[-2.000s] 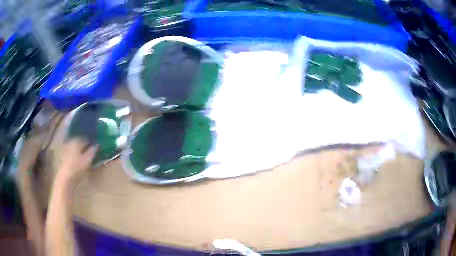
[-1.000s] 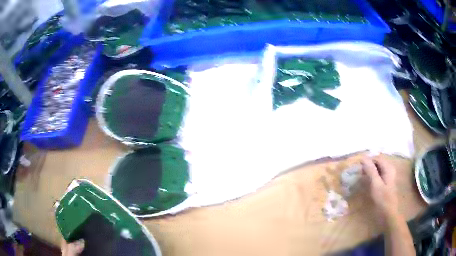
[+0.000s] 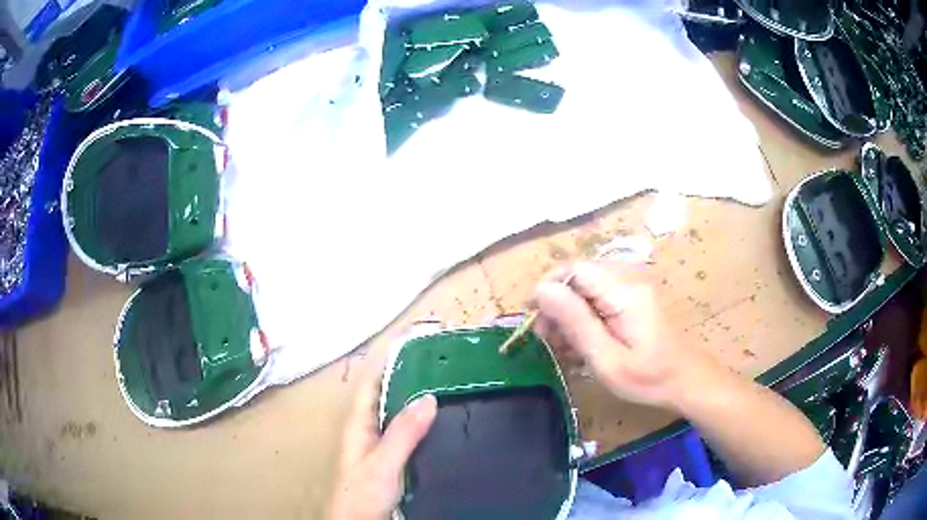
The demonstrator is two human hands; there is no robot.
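A glossy green car body shell (image 3: 478,366) with a dark recess and pale rim is at the bottom centre, the recess towards me. My left hand (image 3: 384,447) holds its left side, with the thumb over the rim near the recess corner. My right hand (image 3: 600,320) grips a thin yellowish stick (image 3: 519,332) like a pen. The stick's tip is over the upper right of the shell's green end; I cannot tell if it touches. Small green panels (image 3: 523,91) lie piled on the white sheet (image 3: 315,203) at the top.
Two green shells (image 3: 188,203) lie at the left beside the sheet, one above the other. A blue bin (image 3: 46,244) of small silvery pieces is at the left edge, and a larger blue bin (image 3: 244,41) behind. More shells (image 3: 818,239) lie at the right. Whitish translucent lumps (image 3: 666,213) are beyond my right hand.
The view has shifted right. The shell has come from the lower left to the bottom centre, turned upright, in my left hand. My right hand has moved from the whitish lumps to the shell, and the stick now shows.
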